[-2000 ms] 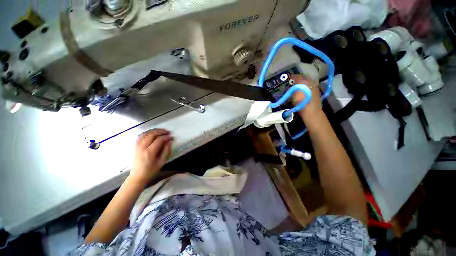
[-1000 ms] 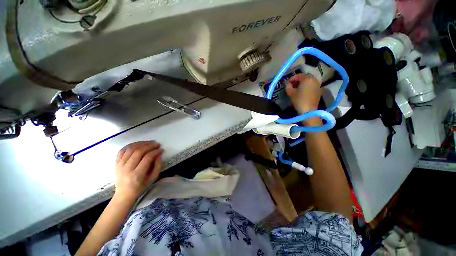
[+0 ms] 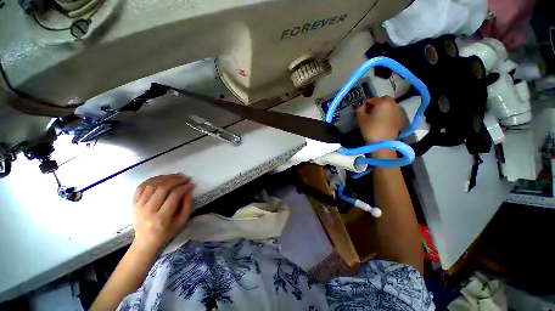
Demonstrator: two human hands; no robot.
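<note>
The beige sewing machine [image 3: 261, 36] marked "FOREVER" spans the top. My right hand [image 3: 382, 120] is at the machine's right end, behind the blue hose loop, over a dark tray-like part [image 3: 347, 104]; its fingertips are bent together, and whether they hold something cannot be told. My left hand [image 3: 163, 203] rests empty on the table's front edge, fingers loosely together and curled. A dark flat band [image 3: 261, 115] runs from the needle area to the white fitting. A slim silver tool [image 3: 213, 130] lies on the machine bed.
The blue hose [image 3: 420, 91] loops at the table's right end. Black rolls [image 3: 443, 103] and white rolls [image 3: 508, 91] sit on a side table [image 3: 465, 206]. Cream fabric [image 3: 243, 223] lies in the lap. A wooden frame [image 3: 331, 225] stands below the table edge.
The camera view has shifted, so the machine sits further left and looks nearer than at first. My right hand stays beside the hose with its fingers drawn in. My left hand stays at the table edge.
</note>
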